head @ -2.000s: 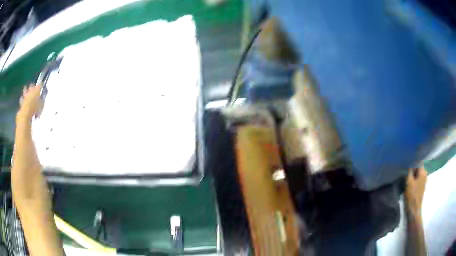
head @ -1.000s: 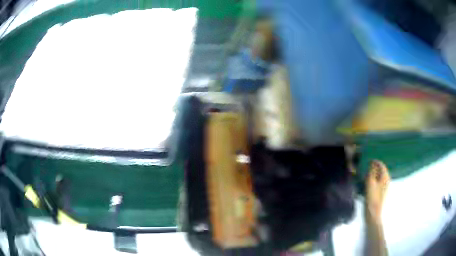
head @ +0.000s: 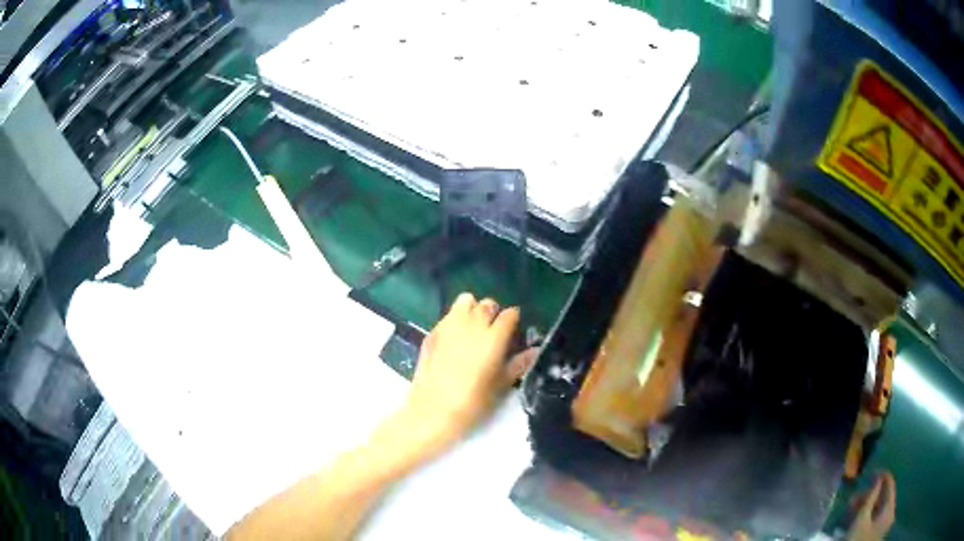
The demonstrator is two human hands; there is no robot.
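A thin dark phone frame (head: 484,211), partly see-through, stands out above my left hand (head: 465,354) in front of the white tray. My left hand's fingers are closed at its lower end. My right hand (head: 873,511) is small and cut off by the bottom edge, right of the press bed (head: 782,423); its grip cannot be told. The amber-brown block (head: 640,338) lies along the left side of the black bed.
A stack of white blister trays (head: 476,85) is on the green belt (head: 359,222). A yellow-white pen tool (head: 291,227) lies left. The blue press head (head: 809,137) with its warning label is upper right. White bench covering (head: 233,370) and ridged layers (head: 116,465) are lower left.
The view has shifted and turned. My left hand, at the tray's left edge two seconds ago and out of view one second ago, is now near the press with the phone frame.
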